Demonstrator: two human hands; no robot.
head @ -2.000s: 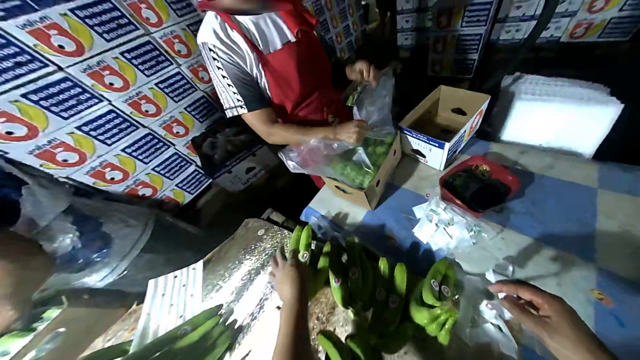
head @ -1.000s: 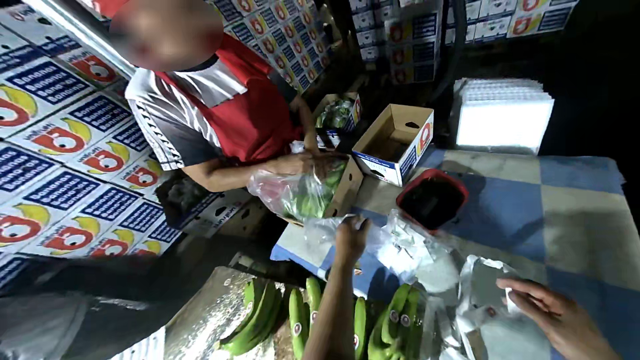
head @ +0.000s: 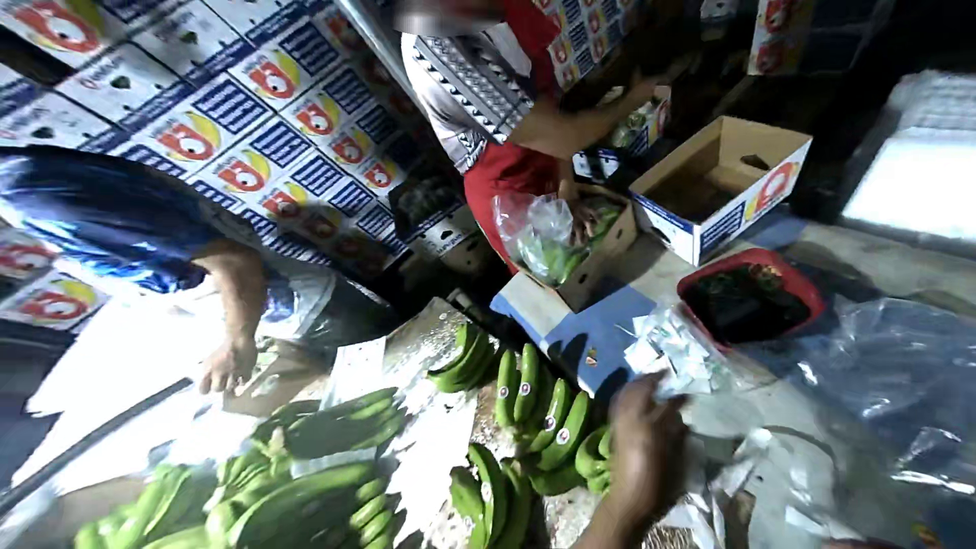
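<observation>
My left hand is blurred at lower centre, over the table edge beside green banana bunches, its fingertips close to a pile of small white-green papers. Whether it holds anything small cannot be told. At the bottom edge a reddish-brown sliver may be part of my right hand; its state is hidden. Several green bananas with round stickers lie left of my left hand. Another bunch lies farther back, and one nearer. Crumpled clear plastic lies right of my left hand. A red plastic basin with dark contents stands beyond the papers.
Across the table a person in a red apron reaches into an open carton of bagged bananas. An empty-looking carton stands beside it. A person in blue works at left near more bananas. Clear plastic sheeting covers the table's right.
My left hand has left the clear plastic near the co-worker's carton and is now nearer the papers. My right hand has mostly dropped out of view. The view has swung left, showing the person in blue.
</observation>
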